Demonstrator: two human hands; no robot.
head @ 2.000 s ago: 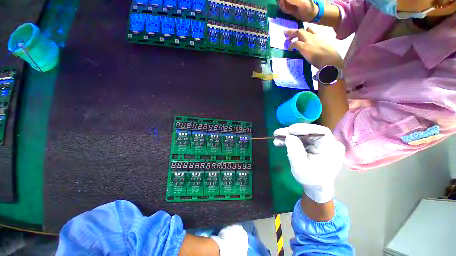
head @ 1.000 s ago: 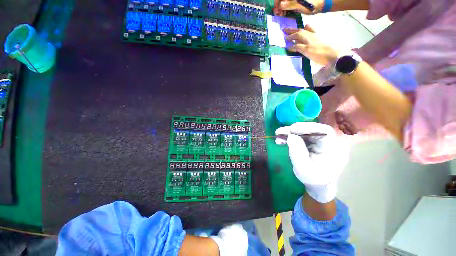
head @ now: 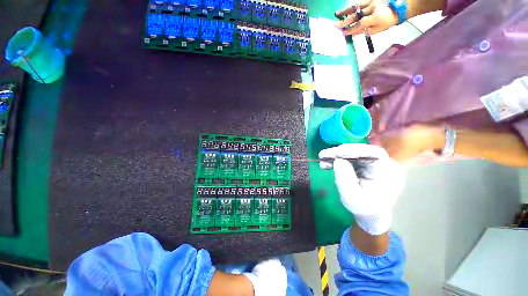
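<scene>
The green display board panel (head: 242, 184) lies flat on the black mat, with two rows of small boards and a strip of pale digits along each row. My right hand (head: 363, 182), in a white glove, holds the thin brush (head: 304, 160) like a pen. The brush tip is at the rightmost board of the upper row, where a blue-violet glow shows; whether it touches is too small to tell. My left hand (head: 270, 280), in a white glove, is low at the mat's near edge, partly cut off by the picture's bottom; its fingers are not clear.
A turquoise cup (head: 345, 125) stands just beyond my right hand. Another turquoise cup (head: 36, 55) with a stick stands at left. Long relay board panels (head: 228, 34) lie at the far side. Paper slips (head: 336, 82) lie by yellow tape. A person in pink stands at right, one arm near my right hand.
The person in pink has shifted; their hand has left the papers and an arm now reaches near my right glove. My hands and the panel have hardly moved.
</scene>
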